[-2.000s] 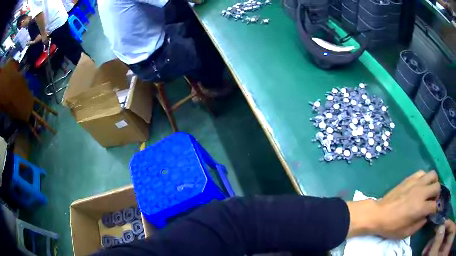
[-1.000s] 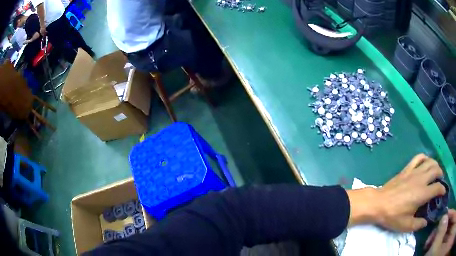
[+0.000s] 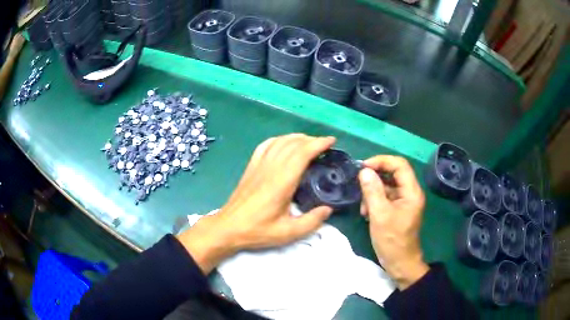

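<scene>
A dark plastic housing (image 3: pixel 334 179) is held open side up over the far edge of a crumpled white cloth (image 3: pixel 294 275). My left hand (image 3: pixel 265 194) is shut around the housing's left side, thumb in front and fingers behind. My right hand (image 3: pixel 394 209) is at the housing's right rim and pinches a small fitting (image 3: pixel 359 164) between thumb and finger, mostly hidden by the fingertips. A pile of small grey-and-white fittings (image 3: pixel 159 140) lies on the green bench to the left.
Stacked housings (image 3: pixel 294 56) stand in a row behind the raised green edge (image 3: pixel 250 94). Separate open housings (image 3: pixel 484 234) stand in rows at right. A black handled part (image 3: pixel 100 84) and a smaller fitting scatter (image 3: pixel 31 81) are at far left. A blue stool (image 3: pixel 59 284) is lower left.
The view has swung right onto the bench. Both hands and the housing now show near the middle instead of at the right edge. The boxes and seated person are out of view.
</scene>
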